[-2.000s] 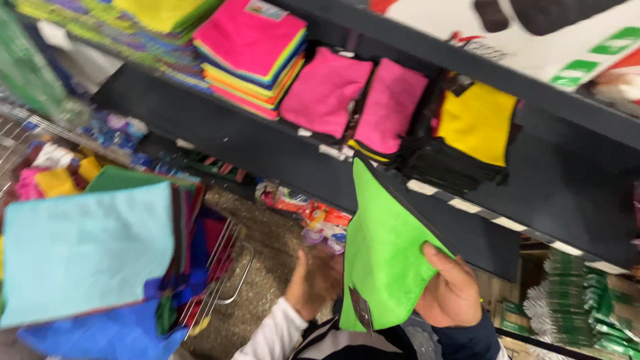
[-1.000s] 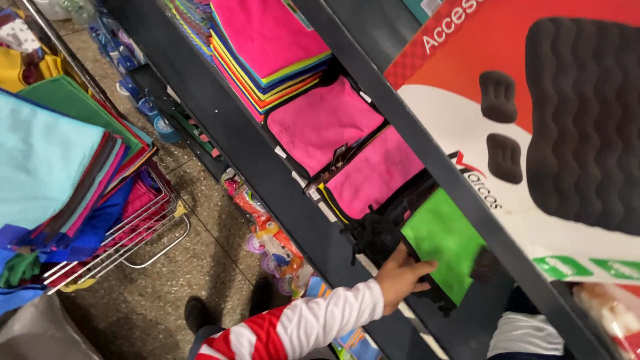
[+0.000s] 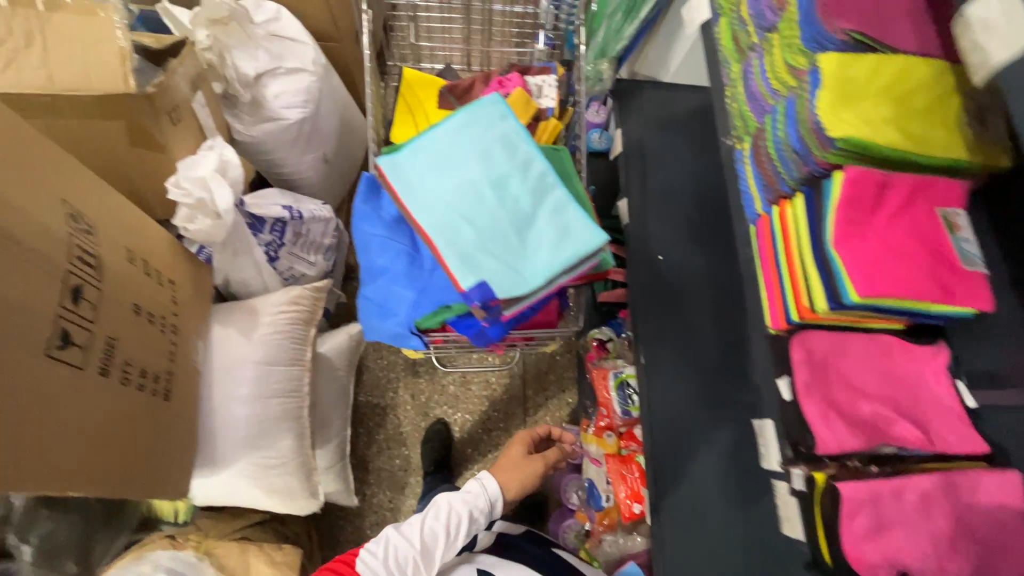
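My left hand [image 3: 532, 462], in a white and red sleeve, hangs low over the floor with its fingers loosely curled and nothing visible in them. Its fingertips are nearest to the packaged goods [image 3: 616, 448] along the shelf's foot; contact cannot be told. My right hand is outside the view. A stack of folded cloths with a light blue one [image 3: 492, 196] on top lies in the wire cart [image 3: 472, 352], over a blue cloth [image 3: 396, 260]. At the right, the dark shelf [image 3: 680, 320] holds stacked multicoloured cloths [image 3: 900, 232] and pink cloth pieces [image 3: 888, 392].
A large cardboard box [image 3: 96, 320] and white stuffed sacks [image 3: 256, 400] stand at the left, beside the speckled floor [image 3: 392, 448]. Another full white sack [image 3: 288, 104] stands farther back. A yellow cloth pile [image 3: 896, 100] lies on the upper right shelf.
My left hand has left the green cloth on the shelf and is now over the floor. The right hand, on the green cloth two seconds ago, is out of view. The view has swung left.
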